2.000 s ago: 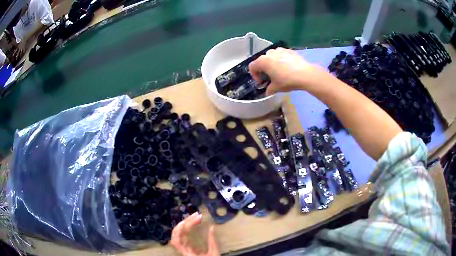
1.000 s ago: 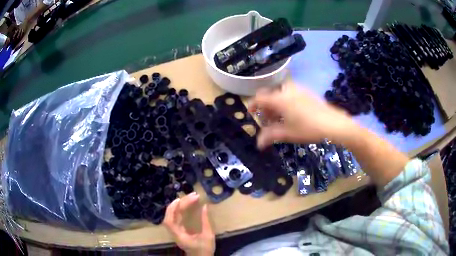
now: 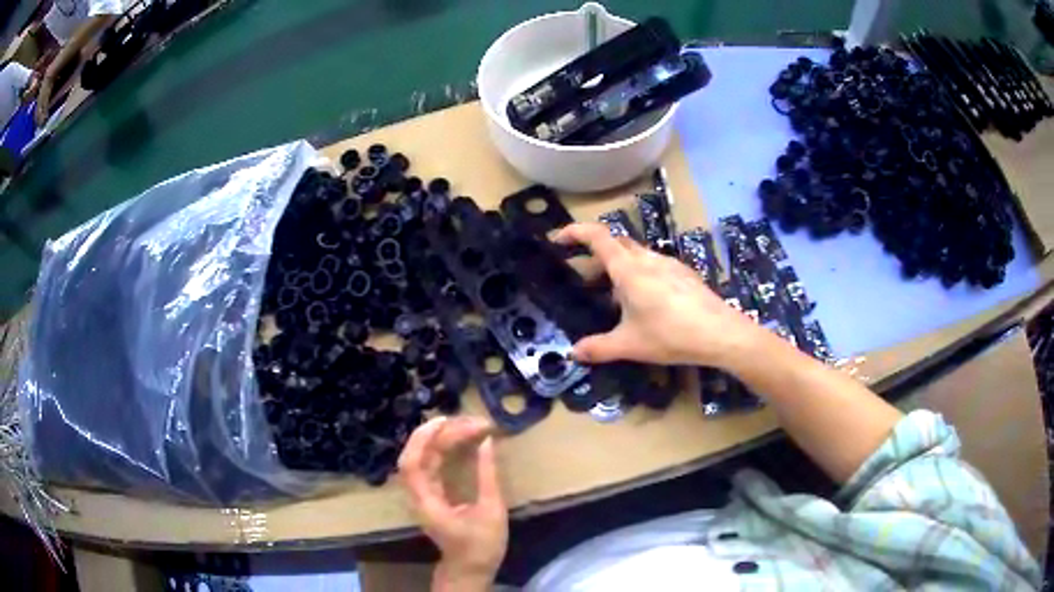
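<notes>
Black front panels with round holes [image 3: 522,327] lie overlapping mid-bench on the cardboard. My right hand [image 3: 647,303] is over them, thumb and fingers spread around the edge of a panel; whether it grips one is hard to tell. My left hand [image 3: 462,486] is at the bench's front edge, fingers curled apart, holding nothing. Circuit boards [image 3: 751,278] lie fanned out right of the panels, partly behind my right hand. A white bowl [image 3: 578,165] behind holds assembled panels [image 3: 613,87].
A clear bluish plastic bag [image 3: 150,335] at left spills loose black caps [image 3: 347,312]. More black caps [image 3: 902,162] are heaped on the blue sheet [image 3: 740,150] at right. Black strips [image 3: 982,87] lie far right. A green conveyor belt [image 3: 289,75] runs behind.
My right hand has left the assembled panels in the bowl and moved back and down over the front panels. My left hand stays near the front edge, still empty.
</notes>
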